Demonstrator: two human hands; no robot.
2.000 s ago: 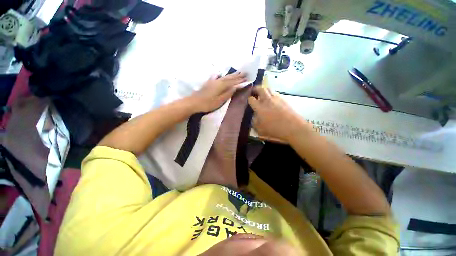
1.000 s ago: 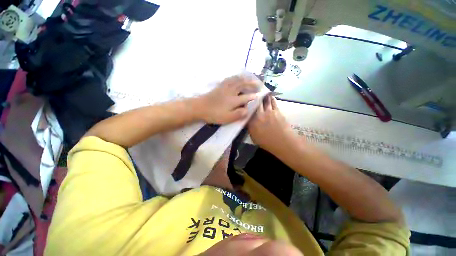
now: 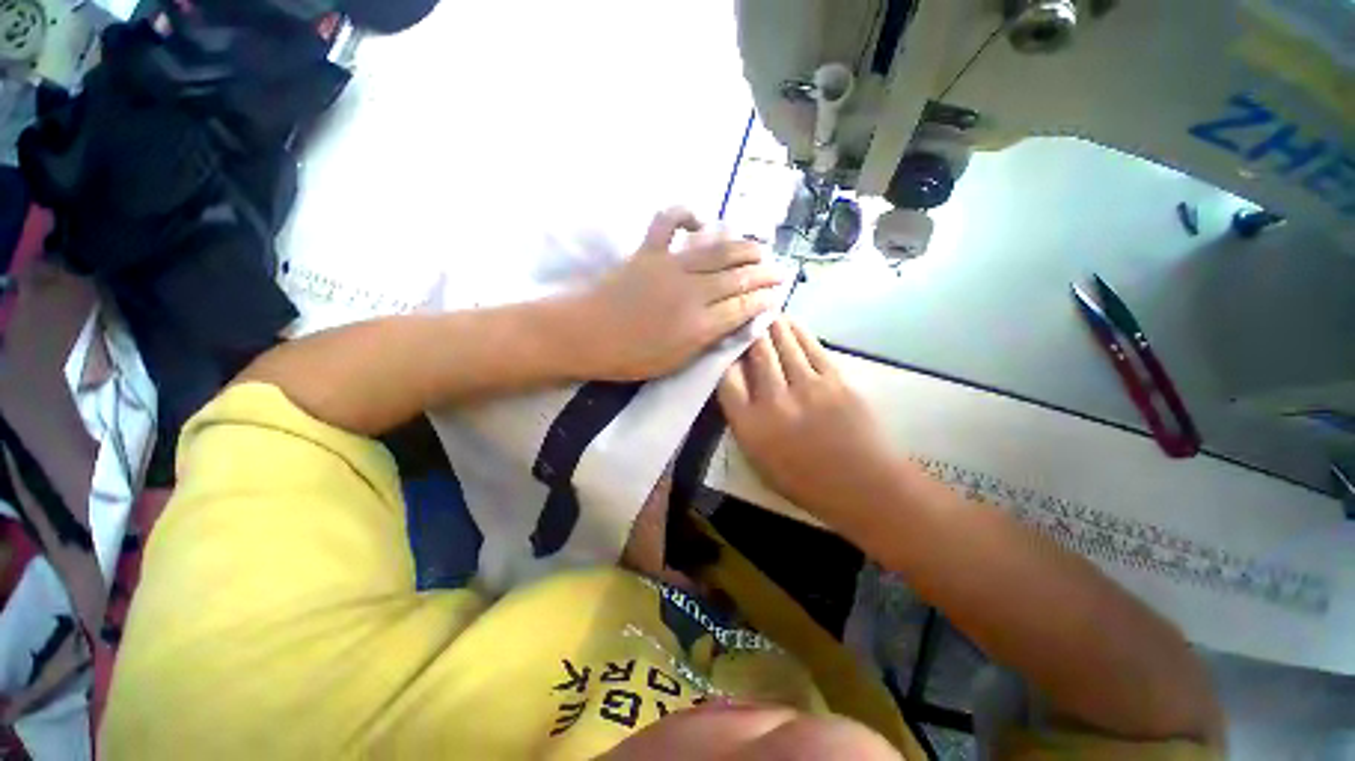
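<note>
A white panel (image 3: 498, 461) with a black strip (image 3: 583, 427) hangs from the table edge to my lap, its top corner just in front of the presser foot (image 3: 807, 223). A little mauve fabric (image 3: 650, 529) and a black edge piece (image 3: 693, 461) show below its right edge. My left hand (image 3: 688, 305) lies flat on the panel, fingers spread near the corner. My right hand (image 3: 800, 412) grips the panel's right edge with bent fingers; its fingertips are partly hidden.
The sewing machine head (image 3: 1025, 75) overhangs at upper right. Thread snips (image 3: 1137, 364) with red handles lie right of the needle. A heap of black pieces (image 3: 164, 193) is at left, above mauve and white pieces. A printed ruler (image 3: 1115, 538) runs along the front table edge.
The view has moved closer to the machine. The panel's white side has been folded over the mauve and black edge. My left hand has moved onto the panel's top corner.
</note>
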